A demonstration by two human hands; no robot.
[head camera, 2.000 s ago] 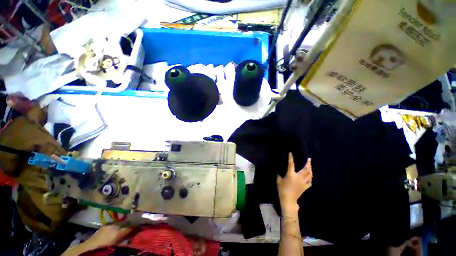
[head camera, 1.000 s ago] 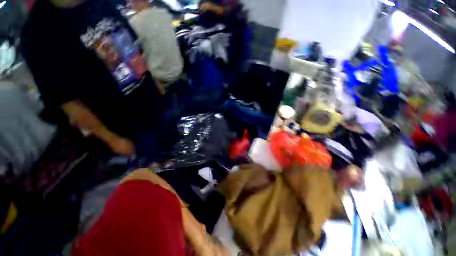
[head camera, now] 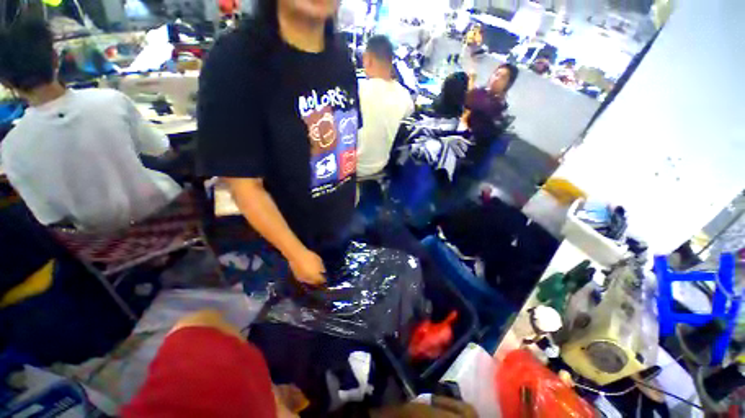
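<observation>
Neither of my hands is clearly in view. Red cloth of my clothing [head camera: 200,380] fills the lower left, with a small skin-coloured patch cut off beside it. A shiny black plastic bag [head camera: 351,294] lies in front, over a dark bin's side. Black fabric with a white piece [head camera: 353,377] lies below it at the bottom edge. A strip of brown cloth [head camera: 441,406] is cut off at the bottom. An orange-red plastic bag [head camera: 539,388] lies on the table at the lower right.
A person in a black T-shirt [head camera: 282,139] stands close in front, a hand near the black bag. Other people sit behind. A small red bag [head camera: 433,335] is in the bin. A cream machine [head camera: 604,351] and blue stool [head camera: 694,298] are at right.
The view has swung from the sewing machine and black fabric to the standing person and floor side. The brown cloth has dropped mostly out of view. My hand has left the black fabric.
</observation>
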